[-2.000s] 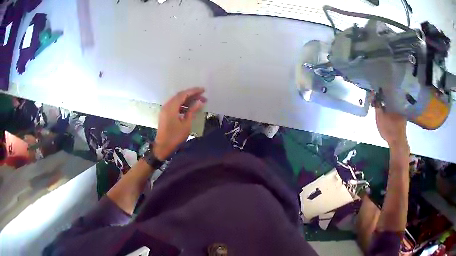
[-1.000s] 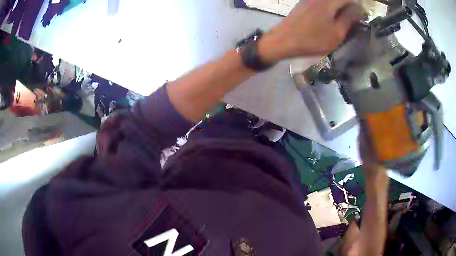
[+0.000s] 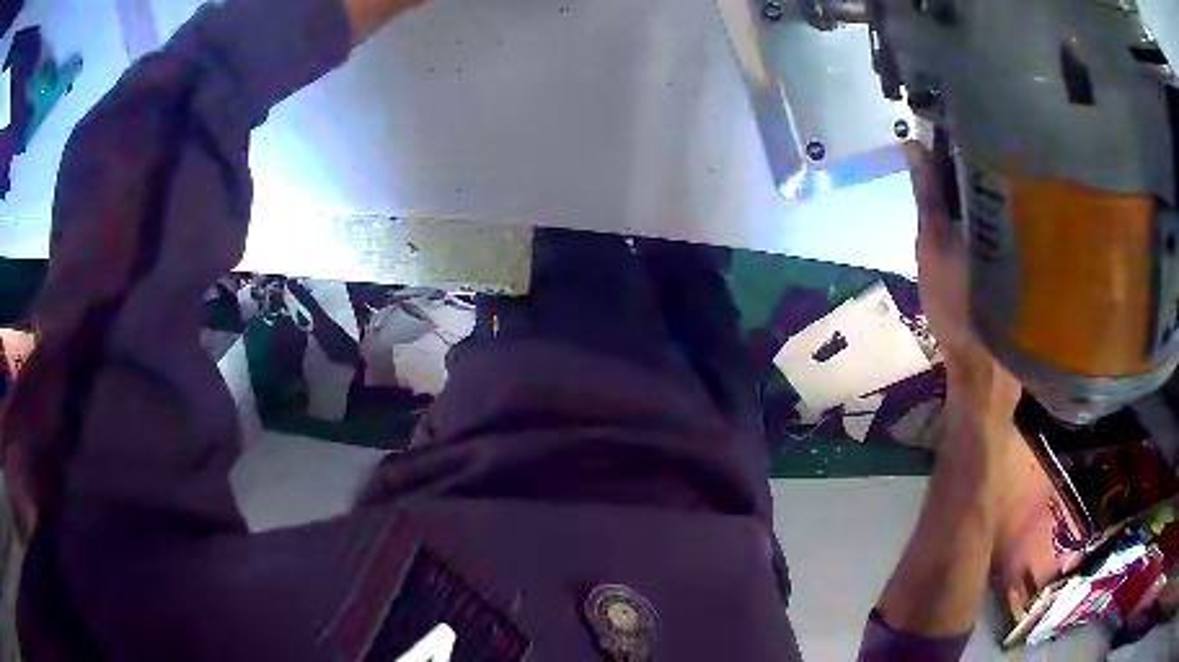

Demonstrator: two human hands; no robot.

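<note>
The cloth-cutting machine (image 3: 1086,246), grey with an orange band, fills the upper right, close to the camera. Its silver base plate (image 3: 853,129) with screws rests on the white-grey table (image 3: 543,117). My right hand (image 3: 941,246) is at the machine's near left side, partly hidden behind its body; the visible fingers lie against it, holding it. My left arm reaches up across the left of the table, and its hand is cut off by the top edge.
A yellowish speckled strip (image 3: 453,254) runs along the near table edge. Below are a green floor covering (image 3: 828,459), purple and white scraps, and a pale card piece (image 3: 853,349). A dark box with colourful items (image 3: 1112,491) is at lower right. A teal-green shape (image 3: 49,84) lies at upper left.
My left hand was over the table, then at the machine's top, and has now left the picture at the top. The machine looks larger and nearer; the view has shifted.
</note>
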